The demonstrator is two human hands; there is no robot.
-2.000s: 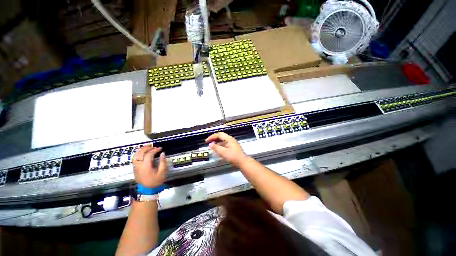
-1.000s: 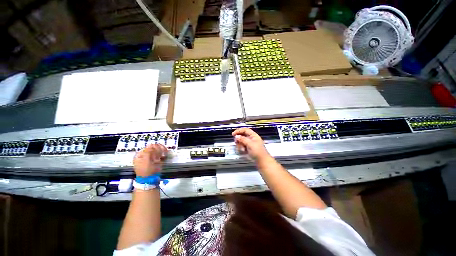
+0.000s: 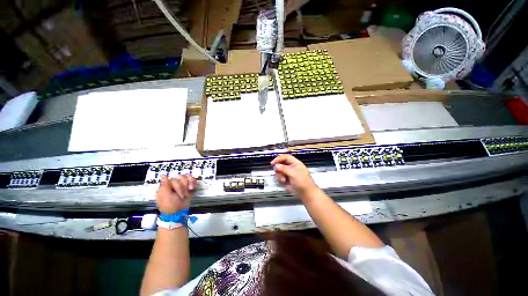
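Observation:
A white PCB panel point(image 3: 200, 168) lies on the conveyor point(image 3: 249, 164); my left hand point(image 3: 175, 193), with a blue wrist band, is at its near edge. Its fingers are curled, and I cannot tell whether they hold anything. My right hand point(image 3: 291, 173) is over the front rail with thumb and forefinger close together; whether a part is between them is too small to tell. Several small yellow-and-black components point(image 3: 244, 184) sit in a short row on the front rail between my hands. Another PCB panel point(image 3: 369, 158), with yellow blocks, lies to the right of my right hand.
Behind the conveyor, a cardboard tray point(image 3: 201, 136) holds foam slabs with rows of yellow components point(image 3: 310, 75). A silver-wrapped dispensing gun point(image 3: 265, 43) hangs above them. A blank white sheet point(image 3: 128, 118) lies left, a fan point(image 3: 443, 49) stands right. A small white device point(image 3: 149, 221) is on the lower ledge.
The camera view has shifted, so the line sits further right. The panel by my left hand and the right-hand panel have moved right along the conveyor. Fewer components show on the rail than two seconds ago.

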